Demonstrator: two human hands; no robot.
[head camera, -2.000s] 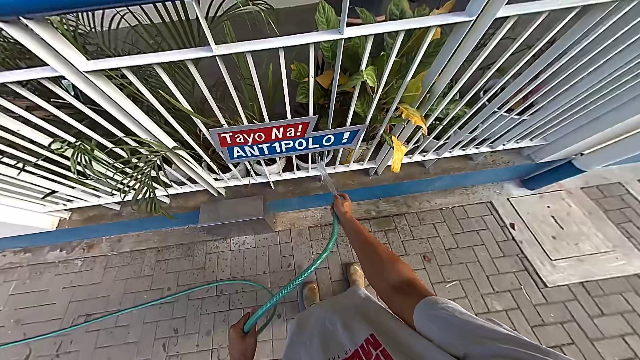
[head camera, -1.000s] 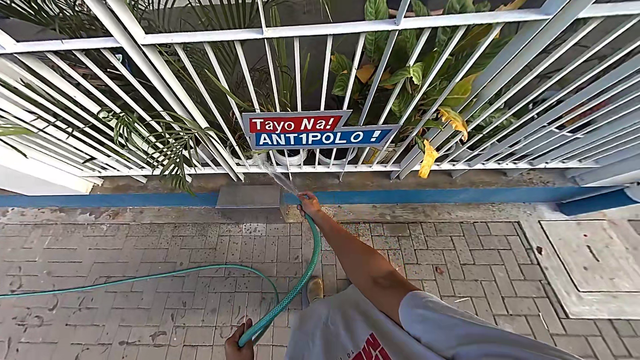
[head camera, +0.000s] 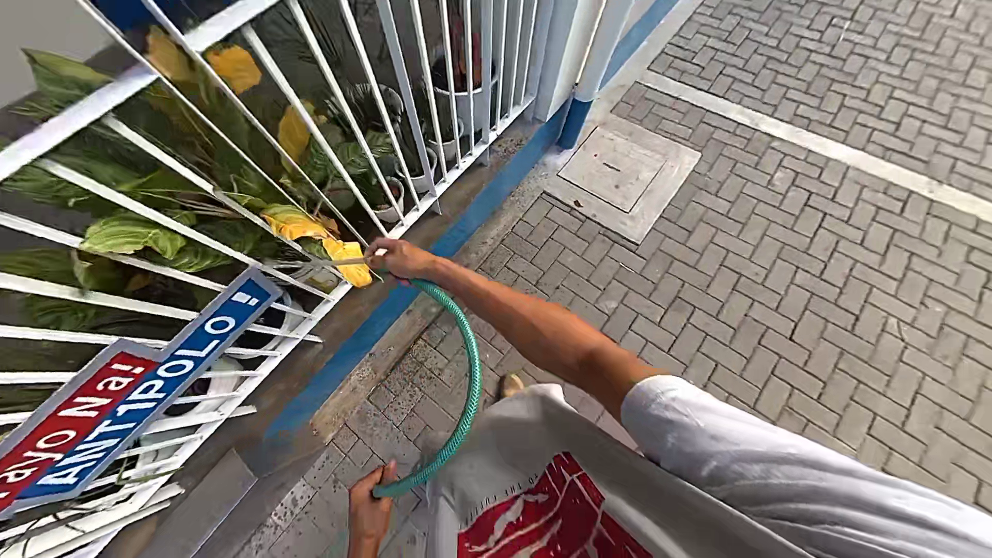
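A green braided garden hose (head camera: 470, 372) curves between my two hands. My right hand (head camera: 399, 260) is closed around its front end, close to the white metal fence (head camera: 372, 85), and a stream of water runs from it through the bars toward the potted plants. Yellow leaves (head camera: 349, 260) poke out between the bars just beside that hand. My left hand (head camera: 370, 496) grips the hose lower down, near the bottom of the view. Broad green leaves (head camera: 139, 236) stand behind the bars.
A red and blue sign (head camera: 132, 411) bearing writing is fixed on the fence at the lower left. Below the bars runs a blue-painted curb (head camera: 465, 221). A square concrete cover (head camera: 616, 170) is set in the grey brick paving (head camera: 814, 310). My shoe (head camera: 511, 384) shows beneath my shirt.
The view has turned strongly to the right along the fence. My right hand with the hose end has moved from beside the sign to the yellow leaves. Both hands still hold the hose.
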